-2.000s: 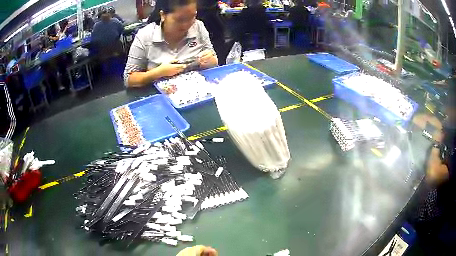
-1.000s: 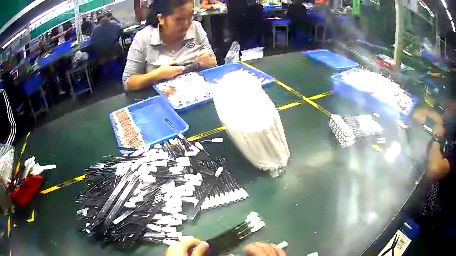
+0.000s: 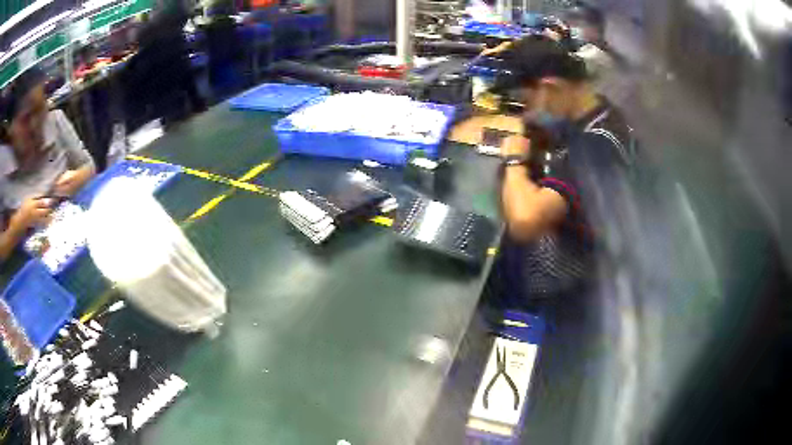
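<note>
Neither of my hands is in view. The clear plastic bag of white tube housings lies on the green table, left of the middle. The strip pile, black with white ends, is at the lower left, cut off by the picture's edge. A row of strips with aligned white ends lies at its right side. A strip bundle with stacked white ends lies beyond the bag. A small white piece just shows at the bottom edge.
A blue bin heaped with white parts and a flat blue tray stand at the back. A dark panel with rows of dots lies near the right edge. A person sits at right, another at far left. A boxed pliers card is at lower right.
The view has swung to the right, so the bag and pile appear further left. Both hands and the dark strips by them have left the picture. The person at right now shows fully.
</note>
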